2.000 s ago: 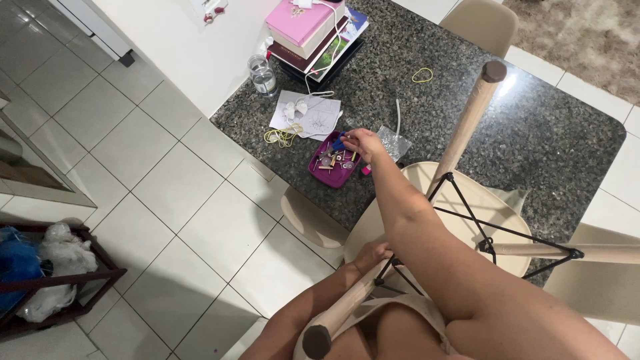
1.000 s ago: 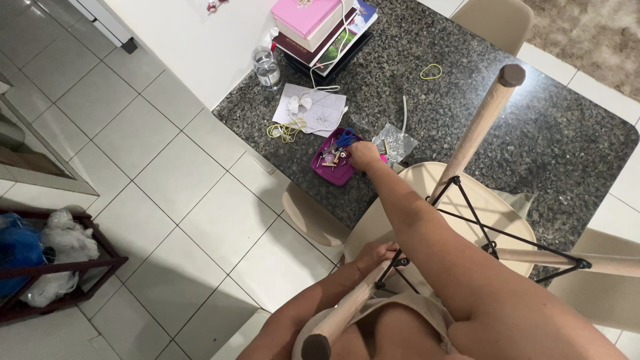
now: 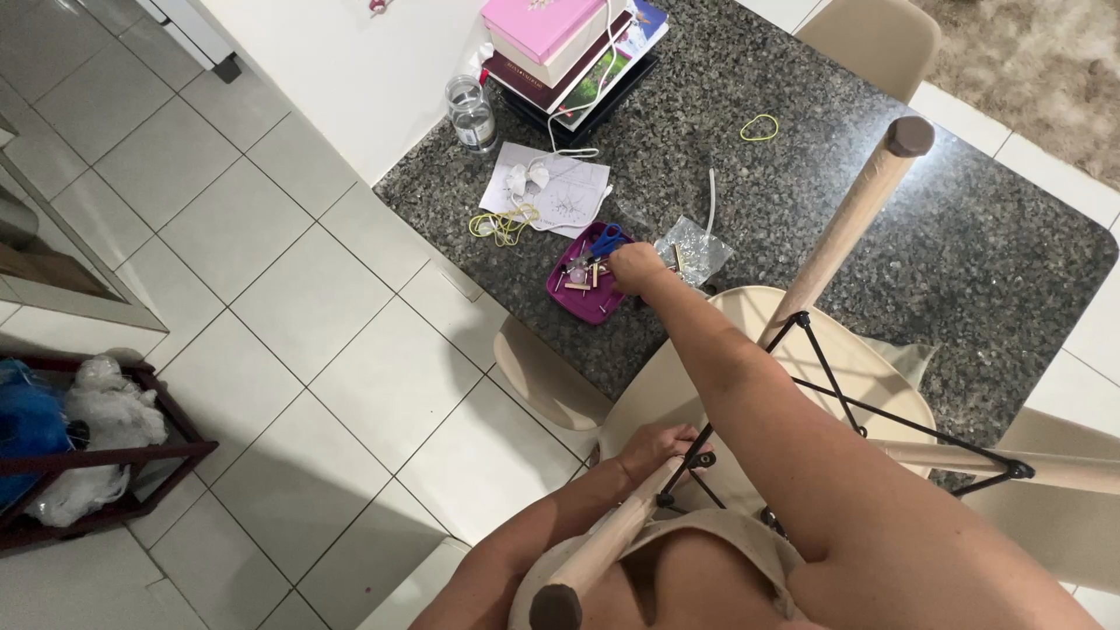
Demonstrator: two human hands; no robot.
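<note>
My right hand (image 3: 637, 268) is at the right side of a purple plastic tray (image 3: 601, 315) on the granite table; its fingertips are hidden, so a hold cannot be told. Blue-handled scissors (image 3: 605, 241) and small screws and metal fittings lie in the tray. An upturned beige chair (image 3: 744, 319) with wooden legs and black metal struts rests between me and the table. My left hand (image 3: 658, 451) is at the top end of the near wooden chair leg (image 3: 612, 534), by a black metal bracket (image 3: 703, 458); its fingers are partly hidden behind the leg and struts.
A clear plastic bag (image 3: 696, 249) lies right of the tray. Behind are a paper sheet (image 3: 573, 192), yellow cord (image 3: 500, 229), a glass jar (image 3: 472, 118) and stacked books (image 3: 551, 61). One chair leg (image 3: 840, 227) juts up over the granite table (image 3: 700, 96). Other chairs stand around it.
My right hand was raised at the tray's upper right edge two seconds ago and is now lower, with its fingers down at the tray. The left hand stays by the chair leg.
</note>
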